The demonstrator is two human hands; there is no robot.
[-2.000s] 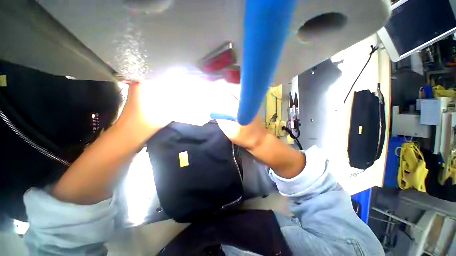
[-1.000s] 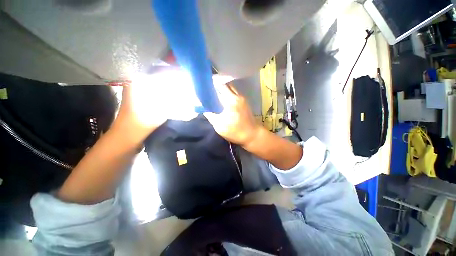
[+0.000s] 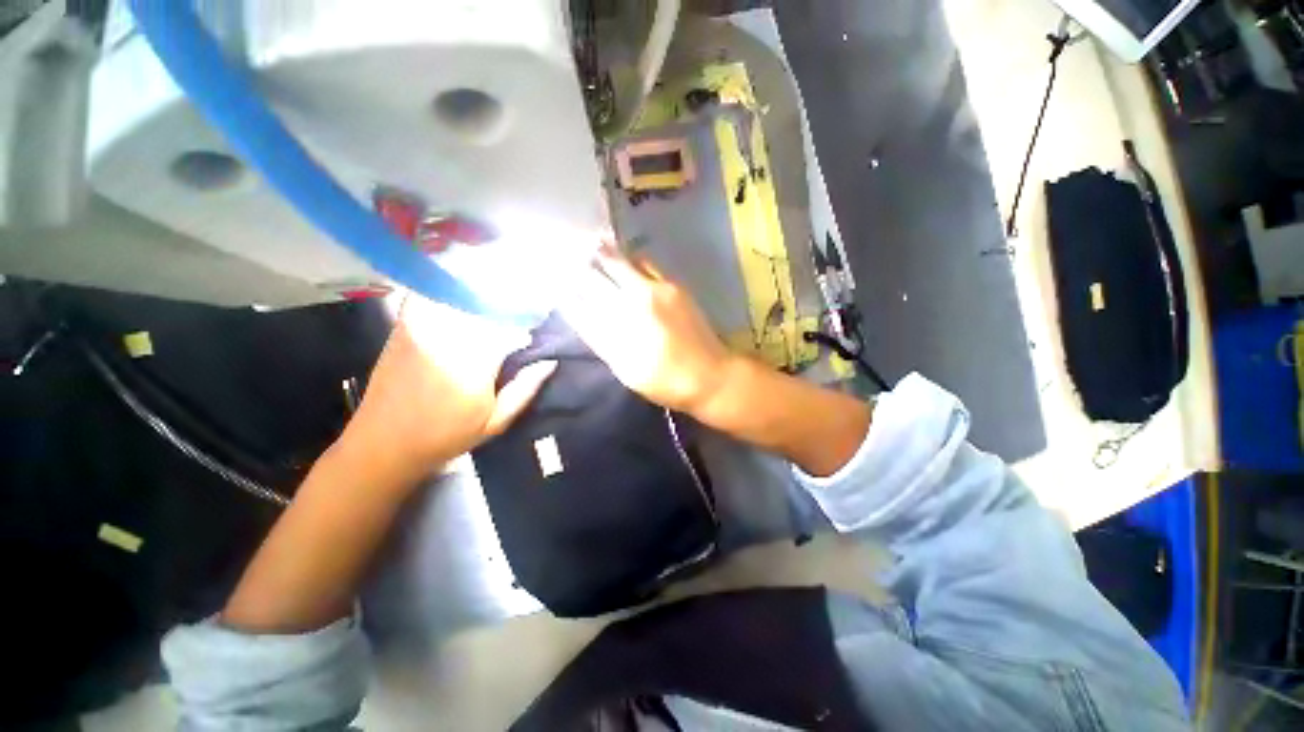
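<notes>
A black fabric bag (image 3: pixel 601 486) with a small yellow label and a shiny zipper along its right edge lies on the metal bed, its top end under the machine head (image 3: pixel 358 100). My left hand (image 3: pixel 443 386) is on the bag's top left, thumb spread over the fabric. My right hand (image 3: pixel 644 329) is at the bag's top right. The fingertips of both hands are washed out by the lamp glare, so their exact hold on the top edge is hidden. The clamp plate (image 3: pixel 679 215) with yellow tape and a small pinkish window lies right of the head.
A blue air hose (image 3: pixel 272 143) crosses the machine head. A black bag pile (image 3: pixel 215 558) with a long zipper is at left. Thread snips (image 3: pixel 837 293) lie right of the plate. Another black bag (image 3: pixel 1115 293) lies on the right table edge, above a blue bin (image 3: pixel 1180 572).
The view has shifted, showing more of the machine head and clamp plate. My left thumb now shows on the bag. Both hands remain at the bag's top end.
</notes>
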